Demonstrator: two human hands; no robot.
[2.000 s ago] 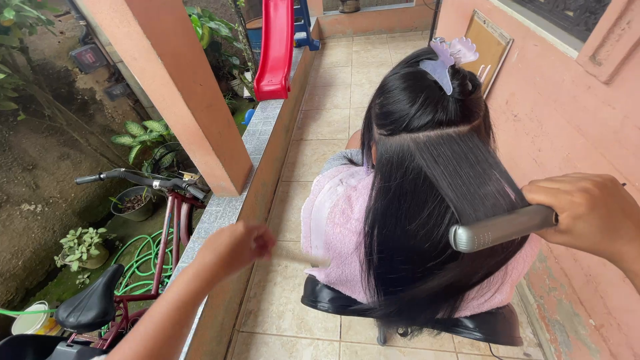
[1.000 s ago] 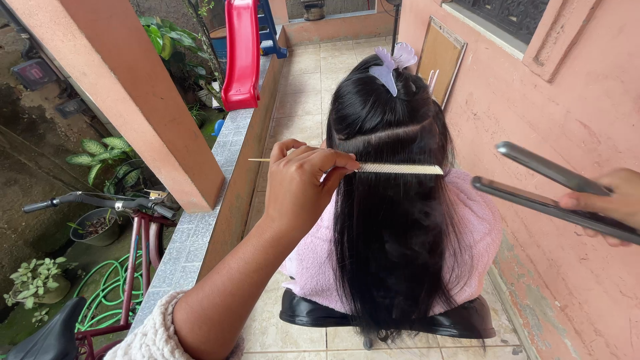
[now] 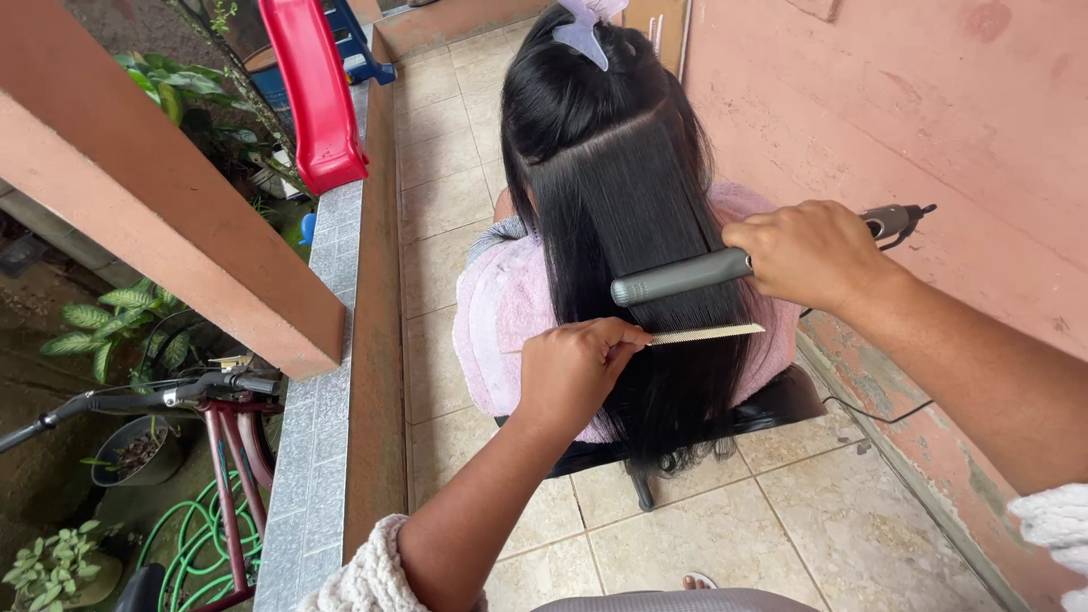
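Observation:
A person with long black hair (image 3: 633, 191) sits facing away, a pink towel (image 3: 506, 327) over the shoulders. A lilac claw clip (image 3: 581, 34) holds the upper hair on top of the head. My right hand (image 3: 807, 255) grips a grey hair straightener (image 3: 680, 276), its plates closed across a flat section of hair at mid-length. Just below it, my left hand (image 3: 582, 361) holds a cream rat-tail comb (image 3: 705, 334), whose teeth are in the same section. The comb's thin tail points left.
The straightener's cord (image 3: 880, 418) runs beside the pink wall (image 3: 892, 110) on the right. On the left are a tiled ledge (image 3: 310, 442), a pillar (image 3: 170, 187), a red slide (image 3: 314, 102), a bicycle (image 3: 225, 476), a green hose (image 3: 183, 544) and potted plants.
The straightener, open and away from the hair a second ago, is now closed on a section. My left hand has moved lower with the comb, from near the parting to below the straightener.

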